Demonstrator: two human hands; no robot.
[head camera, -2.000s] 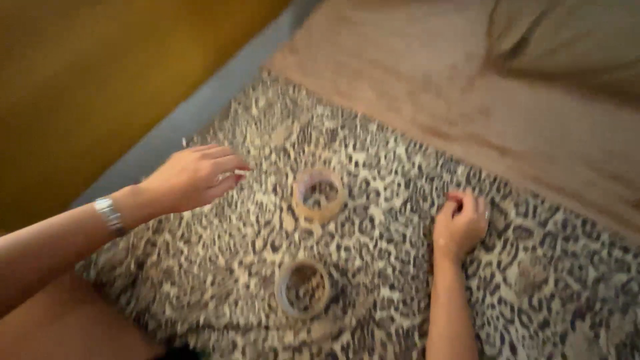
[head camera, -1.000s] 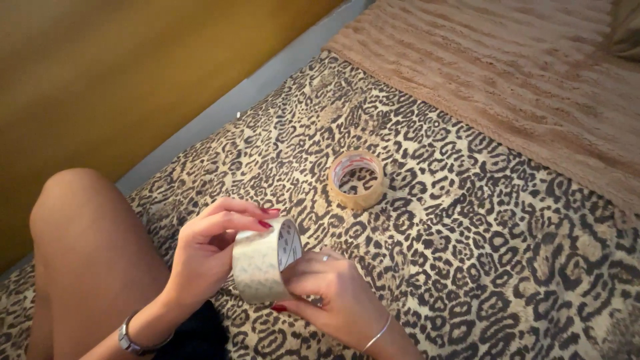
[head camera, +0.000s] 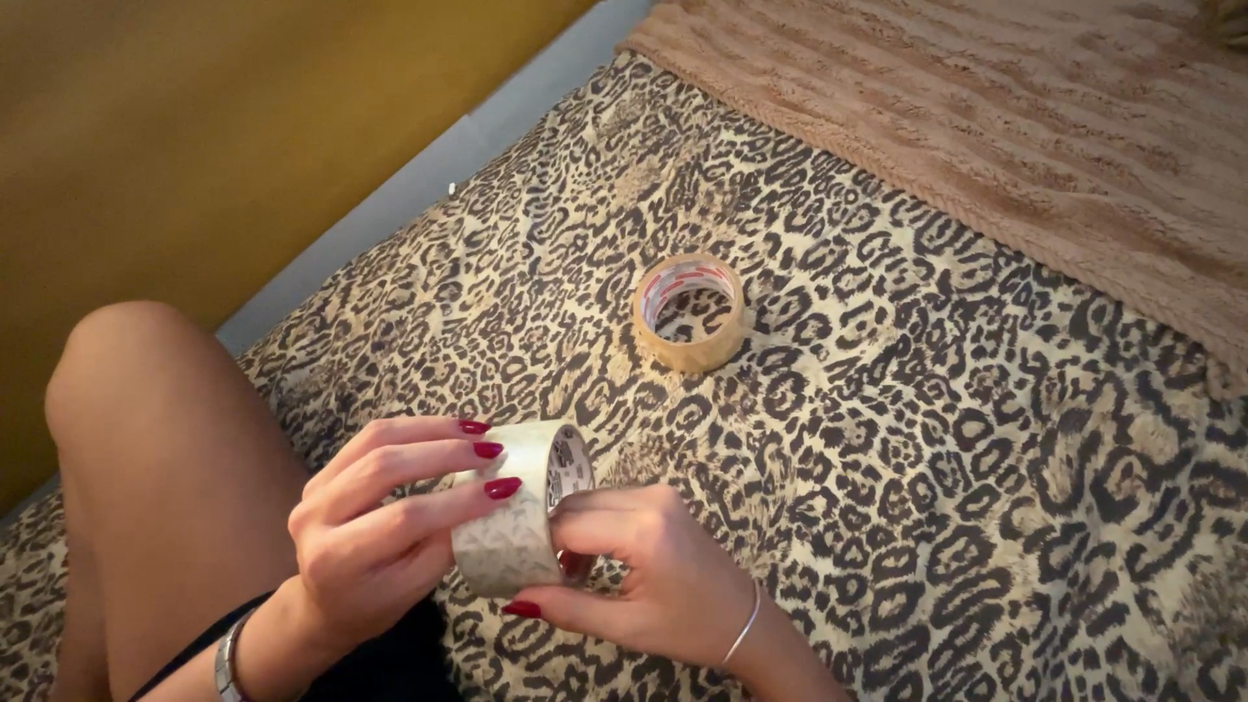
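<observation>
A wide roll of pale, clear packing tape (head camera: 502, 546) is up off the bed, between my two hands. My right hand (head camera: 653, 575) grips its rim, the fingers inside the core and the thumb on the outer face. The red-nailed fingertips of my left hand (head camera: 390, 517) rest on the tape's outer surface from the left; my left thumb is hidden. Beyond my hands, a second roll of amber-tinted clear tape (head camera: 690, 353) lies on the leopard-print sheet, its printed core facing up, touched by neither hand.
The leopard-print sheet (head camera: 907, 468) covers the bed. A brown ribbed blanket (head camera: 955, 127) lies across the upper right. A mustard-yellow wall (head camera: 224, 127) with a grey strip (head camera: 429, 166) borders the bed at the left. My bare leg (head camera: 166, 458) is bent at the lower left.
Two seconds ago both rolls lay on the sheet and my hands were apart. By one second ago the nearer roll was in my hands, where it remains. The amber roll still lies on the sheet.
</observation>
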